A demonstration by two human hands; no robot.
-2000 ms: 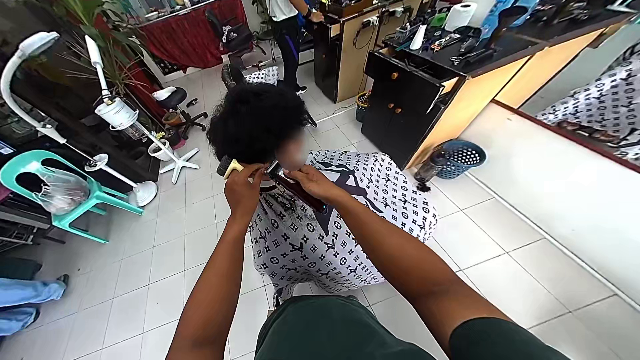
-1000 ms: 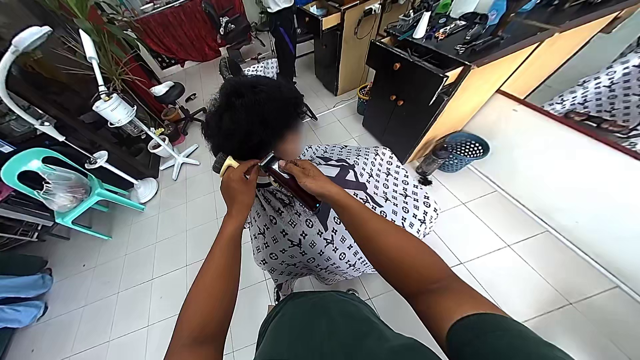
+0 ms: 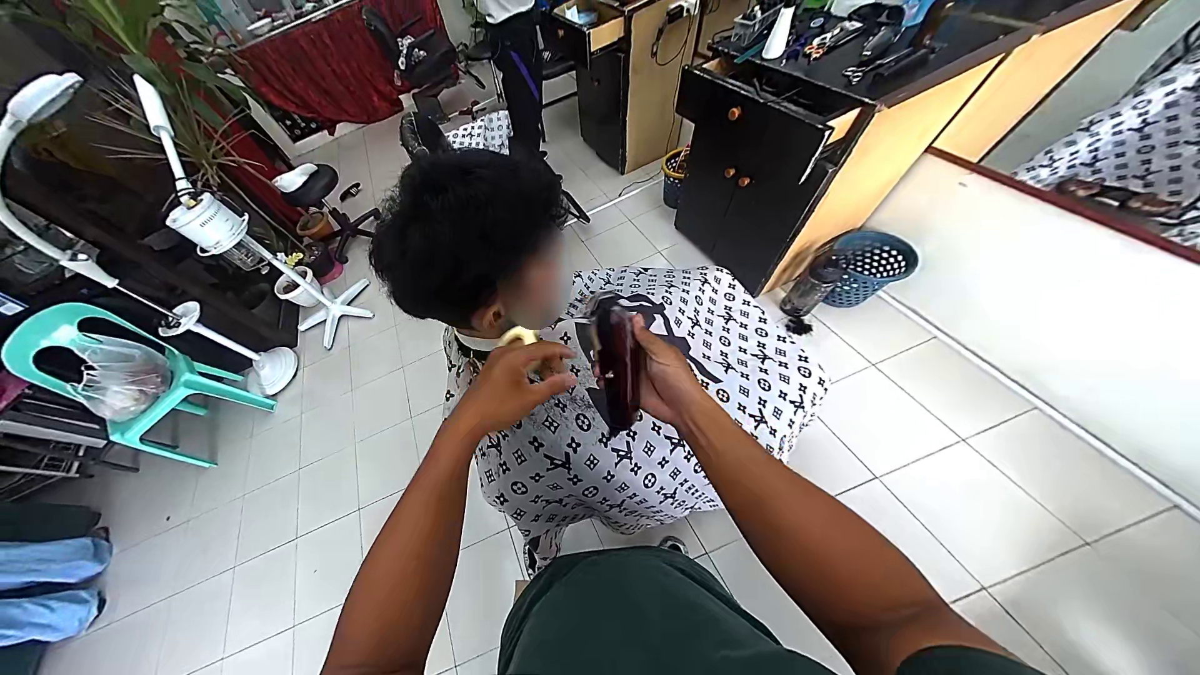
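Observation:
A seated person with bushy black hair (image 3: 469, 234) wears a white patterned barber's cape (image 3: 741, 375) and a white strip round the neck. My right hand (image 3: 667, 375) holds dark red hair clippers (image 3: 617, 366) upright over the cape, apart from the head. Close behind the neck, my left hand (image 3: 516, 389) has curled fingers around a pale yellow item (image 3: 517, 336), perhaps a brush handle; most of it is hidden by the fingers.
A black cabinet (image 3: 741, 169) with tools on its top stands ahead right, beside a blue perforated basket (image 3: 872, 267). At left are a green plastic chair (image 3: 187, 375), a white salon steamer (image 3: 211, 225) and a lamp stand (image 3: 272, 370). Another person (image 3: 516, 66) stands farther back.
My right hand has brought the clippers away from the side of the head, and they now stand over the cape. The hands, close together near the ear before, are farther apart.

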